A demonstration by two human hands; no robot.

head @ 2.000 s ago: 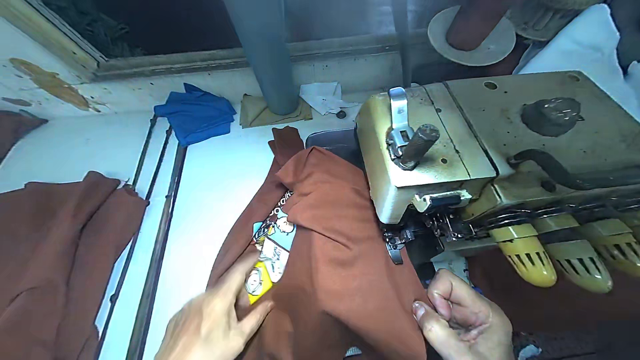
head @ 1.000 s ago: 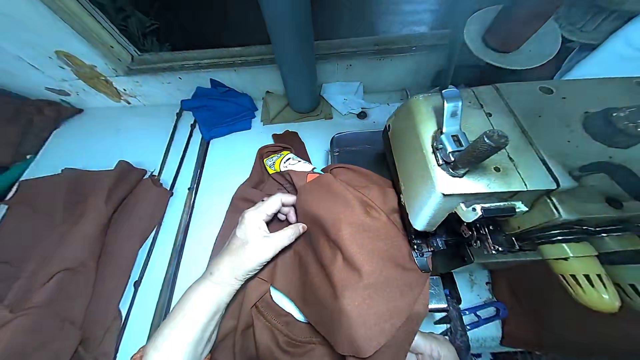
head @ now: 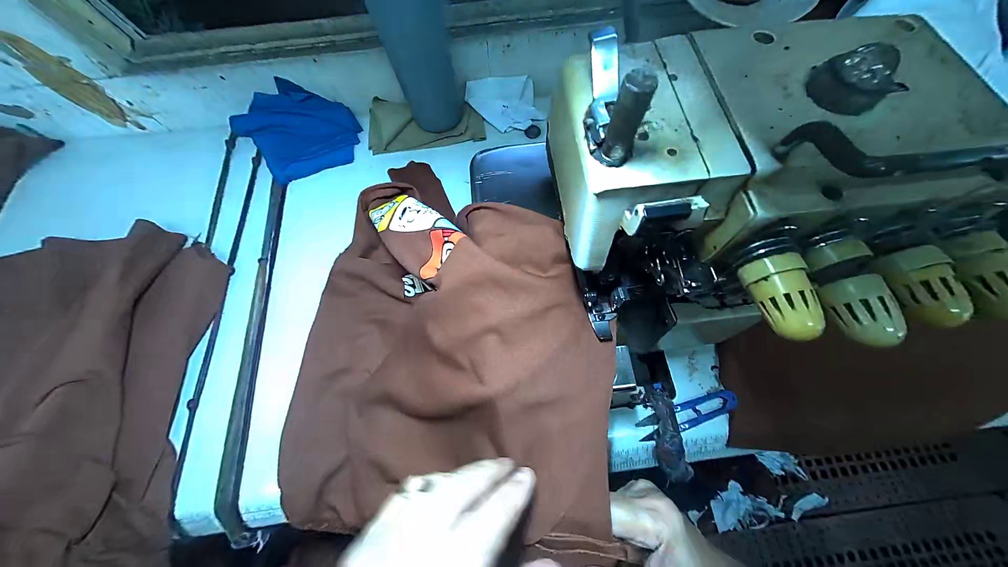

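A brown fabric garment (head: 488, 354) with a printed cartoon patch (head: 417, 228) lies beside an overlock sewing machine (head: 654, 157), its right edge against the presser foot (head: 601, 319). My left hand (head: 449, 516), blurred, is over the lower part of the garment; whether it grips the cloth cannot be told. Down at the garment's lower right corner, my right hand (head: 654, 516) holds the hem, its fingers partly hidden by the cloth.
More brown fabric (head: 87, 370) lies at left beside dark metal rods (head: 256, 354). Blue cloth (head: 295, 130) sits near the wall. Blue thread snips (head: 701, 411) lie below the machine head. Yellow slotted caps (head: 780, 295) line its front. Fabric scraps (head: 740, 504) lie lower right.
My left hand has moved from beside the printed patch down to the garment's lower part. The garment's lower part is spread flatter, and more of my right hand shows than one second ago.
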